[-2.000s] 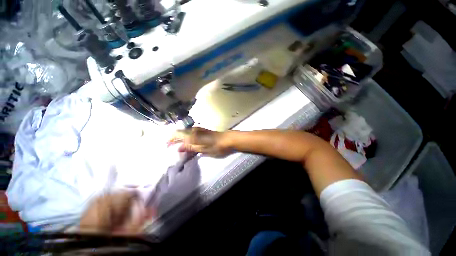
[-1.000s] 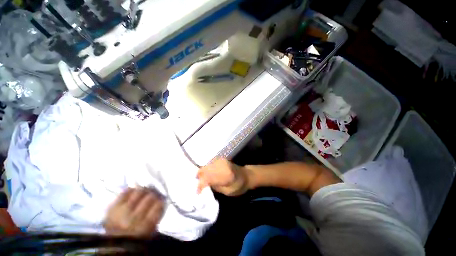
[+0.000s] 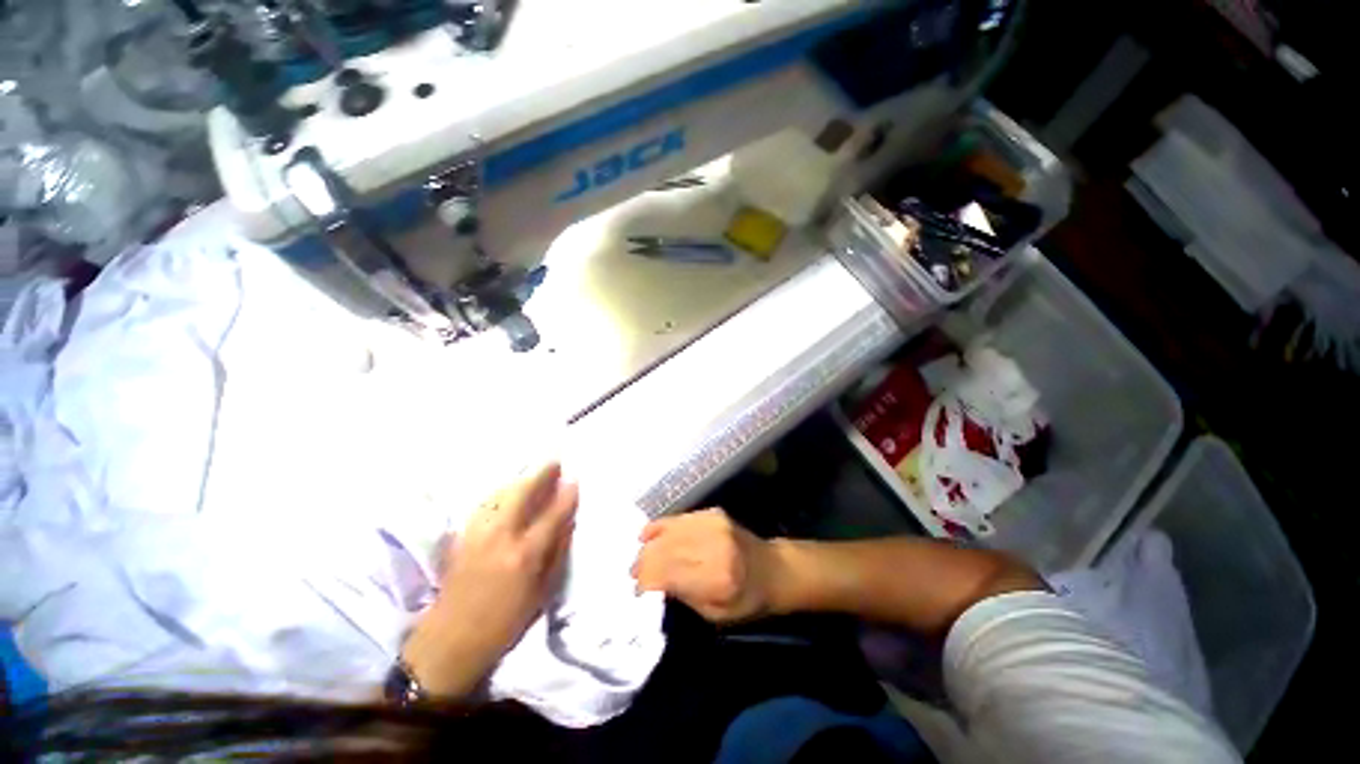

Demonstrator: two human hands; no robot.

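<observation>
A white to pale lilac garment (image 3: 284, 448) is spread over the table left of and in front of the needle area and hangs over the front edge. My left hand (image 3: 512, 552) lies on the cloth near the front edge, fingers together; whether it grips cloth I cannot tell. My right hand (image 3: 704, 564) is closed on the garment's right edge, just off the table front. The presser foot area (image 3: 515, 321) of the white sewing machine (image 3: 597, 164) is behind my hands. Overexposure hides the cloth's edge near the needle.
Thread snips (image 3: 680, 249) and a yellow block (image 3: 756, 232) lie on the machine bed. A ruled strip (image 3: 768, 411) runs along the front edge. A clear parts tray (image 3: 910, 291) stands at the right end, above a translucent scrap bin (image 3: 1111, 433). Clear plastic bags (image 3: 75, 149) are behind left.
My left hand has moved right and forward over the cloth, closer to my right hand. My right hand still holds the garment edge, slightly further right and lower. The view has shifted.
</observation>
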